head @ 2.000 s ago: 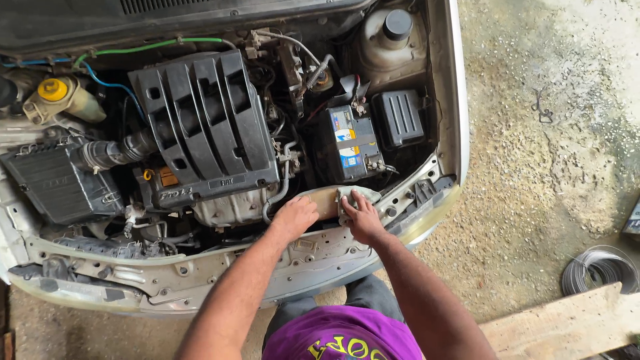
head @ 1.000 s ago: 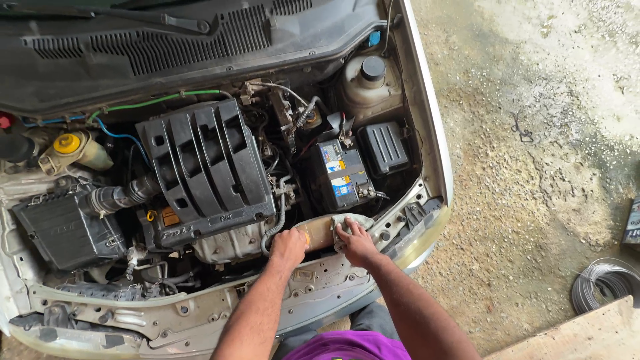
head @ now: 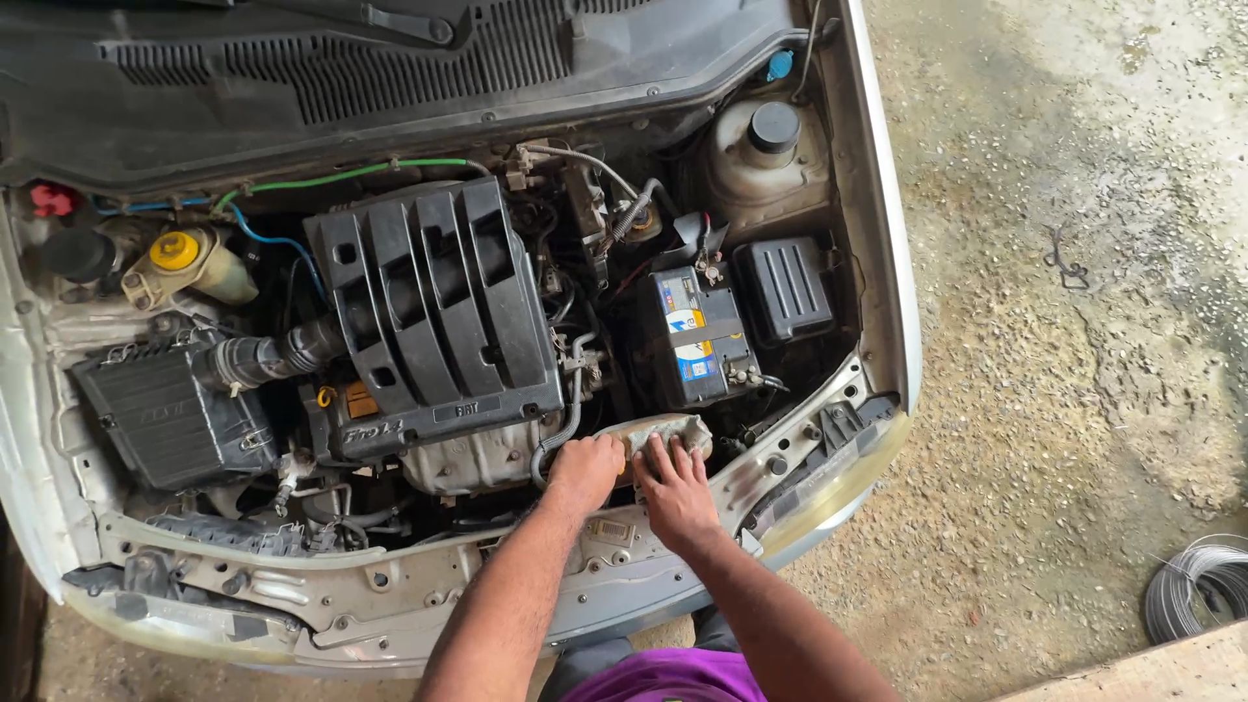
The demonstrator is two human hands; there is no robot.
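Note:
My left hand (head: 588, 473) is closed at the left end of a brownish, elongated part (head: 634, 436) that lies across the front of the engine bay; a bit of yellow-orange shows by its fingers, and what it grips is too hidden to tell. With fingers spread, my right hand (head: 675, 487) presses on a pale, crumpled cloth-like piece (head: 687, 427) over that part's right end. Just behind my right hand sits the car battery (head: 694, 336). The black plastic engine cover (head: 439, 302) is behind and left of my left hand.
The metal front crossmember (head: 468, 575) runs below my forearms. A black plastic box (head: 783, 291) stands right of the battery, and the air filter housing (head: 175, 409) is at the left. Outside the car, a wire coil (head: 1197, 590) lies on rough ground beside a wooden board (head: 1150, 673).
The view has shifted toward the windshield. Both hands stay at the brownish part; the fingers of my right hand now lie spread flatter over the pale piece.

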